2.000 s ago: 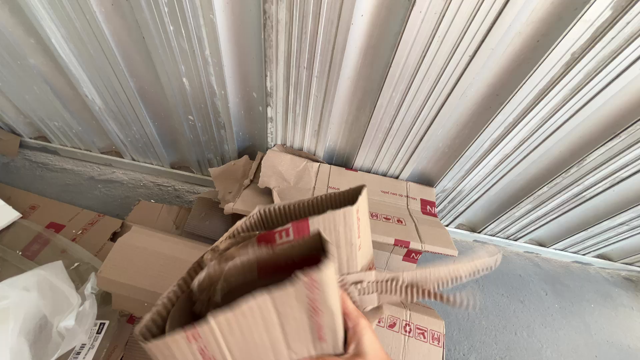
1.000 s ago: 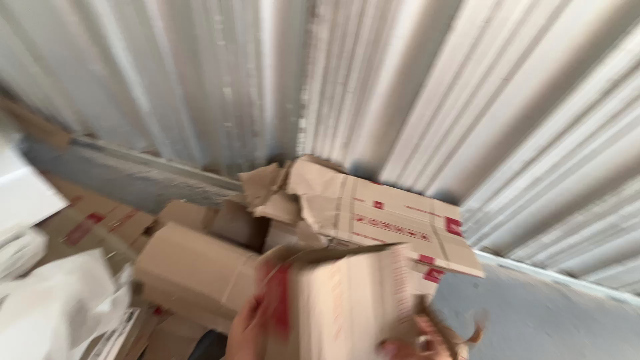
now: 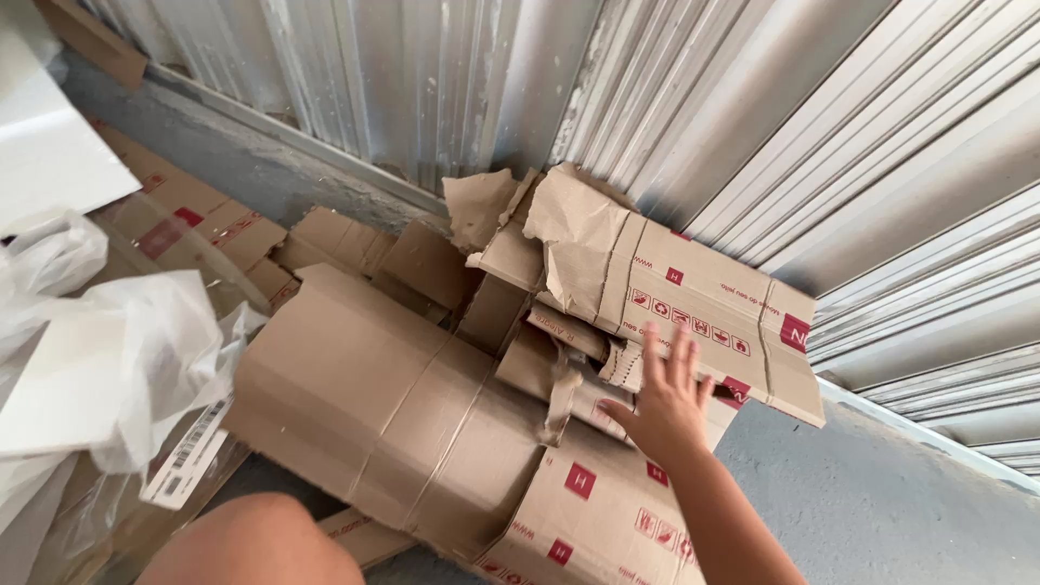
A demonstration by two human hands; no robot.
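Note:
My right hand [image 3: 670, 398] is spread over the cardboard heap, fingers apart, holding nothing; its fingertips reach the lower edge of a flattened, torn cardboard box [image 3: 699, 301] with red print. Just left of the hand, a folded, torn cardboard piece [image 3: 597, 402] with ragged corrugated edges lies among the sheets. A large bent brown cardboard sheet [image 3: 382, 390] lies to the left, and a red-printed cardboard flap [image 3: 597, 504] lies below the hand. My left hand is not in view.
Corrugated metal shutters [image 3: 731, 122] rise behind the heap. White plastic wrapping [image 3: 162, 349] and a white board [image 3: 57, 154] are at the left, with a barcode label [image 3: 187, 455] nearby. A bare knee [image 3: 252, 544] shows at the bottom. Grey floor [image 3: 861, 487] lies at the right.
The folded cardboard piece that was held in the hands earlier now lies on the heap. My right hand has let go of it, and my left hand has left the view.

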